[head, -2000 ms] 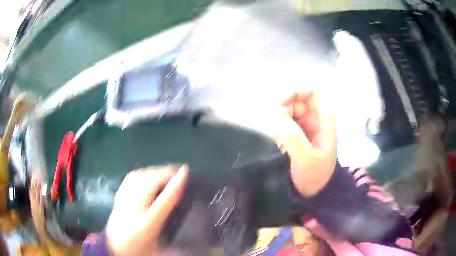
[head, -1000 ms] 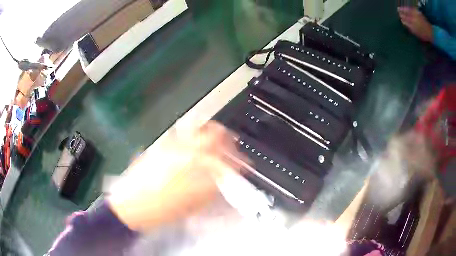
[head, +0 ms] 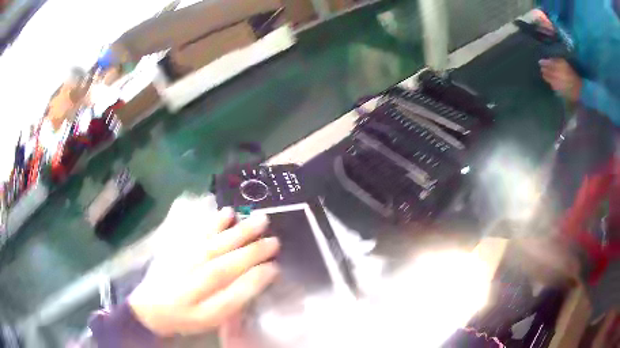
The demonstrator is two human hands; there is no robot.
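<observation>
A portable video speaker point(head: 299, 238), black with a round dial and a dark screen in a white frame, is tilted in front of me, dial end away from me. My left hand point(head: 211, 272) is on its left side, fingers over the edge of the screen; the thumb is hidden. The lower part of the speaker is lost in glare. A dark cuff with a pink edge shows at the bottom right, but my right hand cannot be made out in the white glare beside it.
Several black speakers point(head: 408, 143) lie in a row on the green bench beyond. Another dark unit point(head: 117, 207) lies at the left, past the pale rail point(head: 326, 141). Cartons point(head: 217, 51) stand at the back left. A person in blue point(head: 591, 64) is at the top right.
My left hand was blurred over the near end of the row; now it is lower, on a separate speaker with its screen showing. The view has shifted, and the row appears higher and farther off.
</observation>
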